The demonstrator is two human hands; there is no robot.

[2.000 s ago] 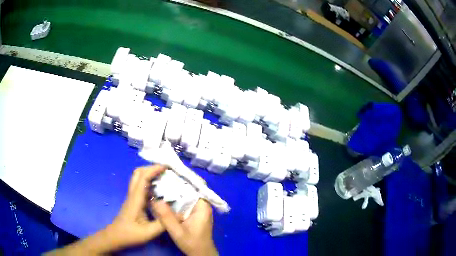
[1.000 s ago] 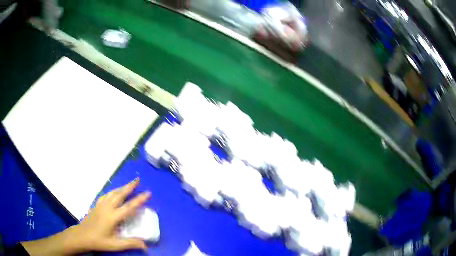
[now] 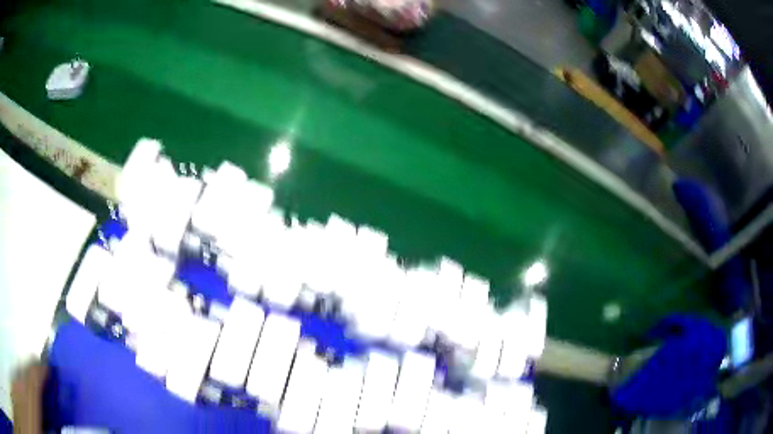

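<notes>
White plug adapters (image 3: 254, 339) stand on edge in two long, uneven rows on the blue mat (image 3: 127, 386), with metal pins showing in the gaps. Their lower right part is cut off by the bottom edge. My left hand (image 3: 30, 397) is a small blurred part at the bottom left, over the edge of the white sheet (image 3: 34, 254); its fingers and any hold cannot be made out. A sliver of something white (image 3: 85, 431) shows at the bottom edge beside it. My right hand is out of the picture.
The green conveyor belt (image 3: 381, 161) runs beyond the rows, with one adapter (image 3: 68, 80) at its upper left. A crumpled dark blue cloth (image 3: 674, 364) lies at the right. A blurred pinkish thing (image 3: 386, 12) is at the top edge.
The view has shifted onto the rows and belt. The adapter and cloth held in both hands earlier are not identifiable now. My left hand, last over an adapter, is mostly cut off.
</notes>
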